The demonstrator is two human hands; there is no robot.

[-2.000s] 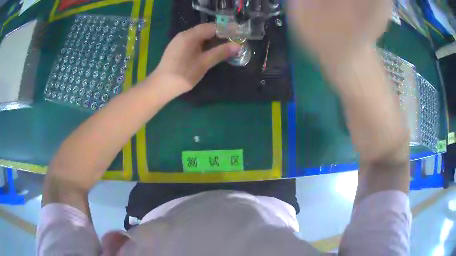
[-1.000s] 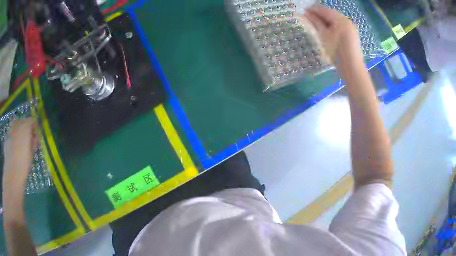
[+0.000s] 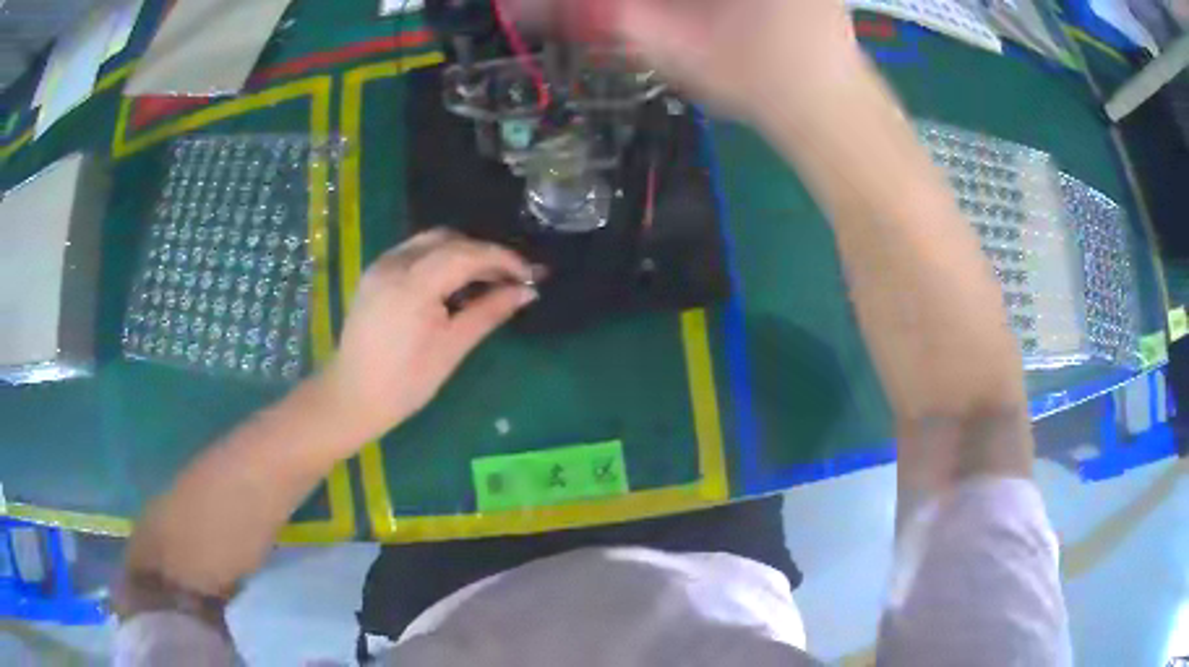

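Observation:
My left hand [image 3: 404, 319] is in front of the fixture's left side, thumb and forefinger pinching a small silvery component [image 3: 529, 279], mostly hidden by the fingertips. The test fixture [image 3: 554, 111] has clear plates and metal rods on a black base [image 3: 626, 280]. Its silvery round nest [image 3: 567, 202] is behind and right of my left fingertips, not touched. My right hand [image 3: 704, 46] is blurred and partly cut off at the top edge, its fingers around the red toggle clamp handle [image 3: 574, 16].
A clear blister tray [image 3: 222, 254] lies left beside yellow tape, with a whitish-grey block [image 3: 46, 267] at far left. Stacked right trays [image 3: 998, 235] stand beyond blue tape, partly behind my right forearm. A green label [image 3: 548, 477] is at the front. A thin reddish stick [image 3: 649, 196] lies right of the nest.
The view has swung back to the fixture. My left hand has moved from the left tray to before the fixture. My right hand has moved from the right trays to the clamp handle.

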